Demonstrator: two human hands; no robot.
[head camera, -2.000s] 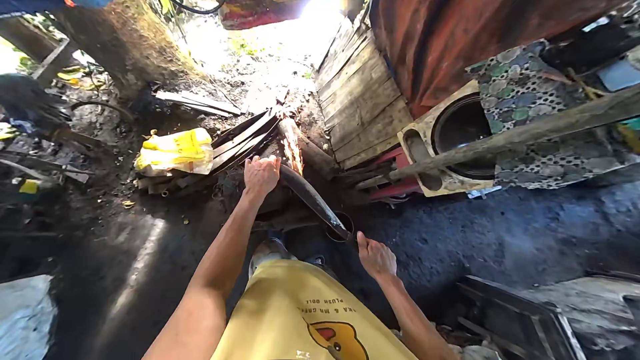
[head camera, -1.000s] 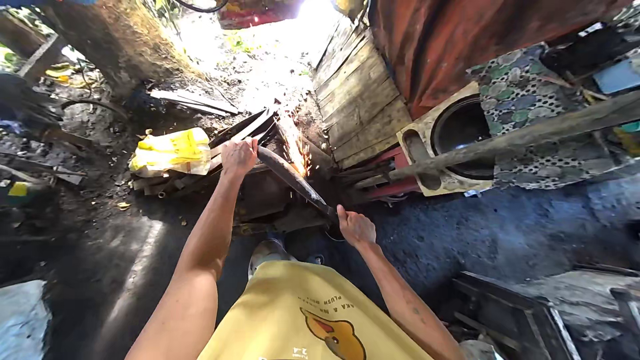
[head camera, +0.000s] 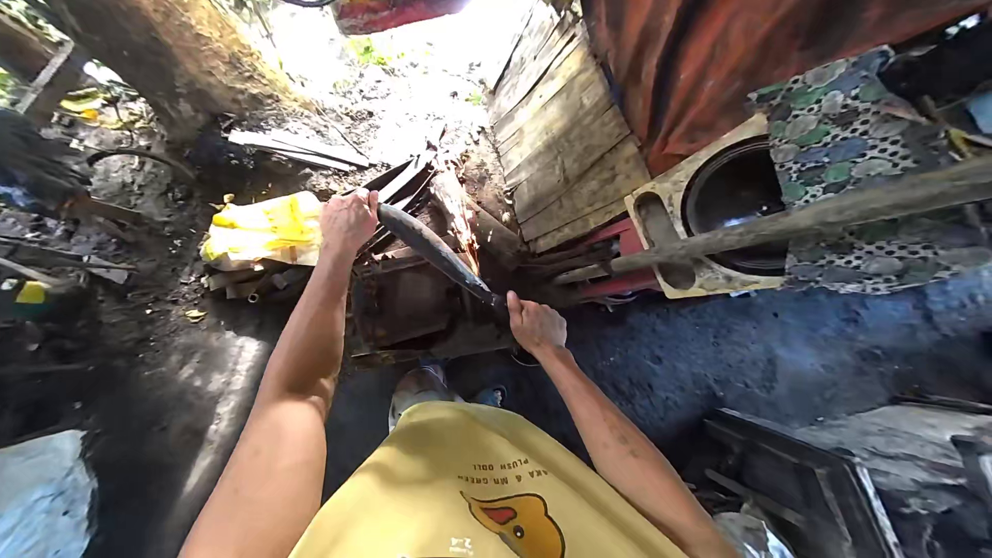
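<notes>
A long, dark, curved metal blade (head camera: 434, 249) slants from upper left to lower right in front of me. My left hand (head camera: 349, 221) is closed around its upper left end. At its lower right end, my right hand (head camera: 536, 322) grips the dark handle part. Orange sparks (head camera: 463, 225) fly up and away from beyond the blade's lower half. What the blade touches there is hidden beneath it, over a dark frame or bench (head camera: 403, 310).
A yellow and white sack (head camera: 267, 229) lies on sticks at left. Wooden boards (head camera: 570, 132), a basin-like panel with a round opening (head camera: 666, 201) and a long pole (head camera: 721, 242) stand at right. A dark frame (head camera: 806, 473) is at lower right.
Two seconds ago my right hand was apart from the blade's lower end; now it grips there. The blade and my left hand have shifted somewhat left since then.
</notes>
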